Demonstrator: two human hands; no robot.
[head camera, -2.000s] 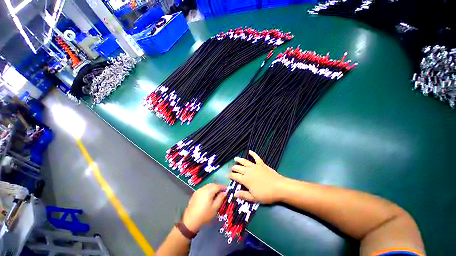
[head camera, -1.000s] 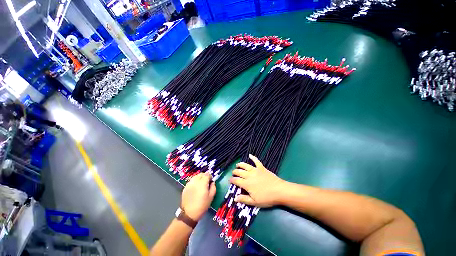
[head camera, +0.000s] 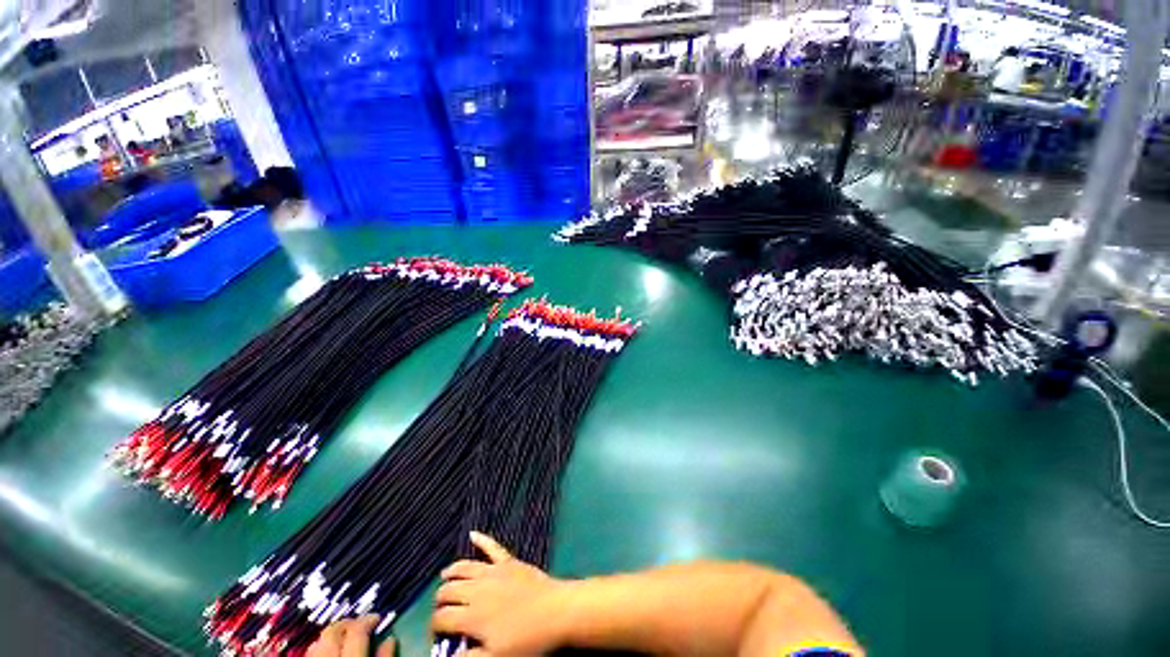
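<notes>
The nearest bundle of black cables (head camera: 449, 469) lies fanned on the green bench, with red and white sleeves at its far end and at its near left end. My right hand (head camera: 498, 603) lies over the near part of its right-hand group, fingers curled on the cables. My left hand (head camera: 350, 639) is at the near ends beside the white sleeves, cut off by the bottom edge; only some fingers show. A second cable bundle (head camera: 334, 353) with the same red and white ends lies farther back on the left.
A black cable heap with silvery ends (head camera: 873, 315) lies at the back right. A pale green tape roll (head camera: 921, 489) stands on the right of the bench (head camera: 731, 513). A white cord (head camera: 1119, 436) loops at the right edge. Blue crates (head camera: 423, 116) stand behind; an open blue crate (head camera: 205, 263) is back left.
The view has swung up and right, bringing in the tape roll, cord and stacked crates. My left hand moved from the right group's ends to the left group's ends. My right hand stays on the cables.
</notes>
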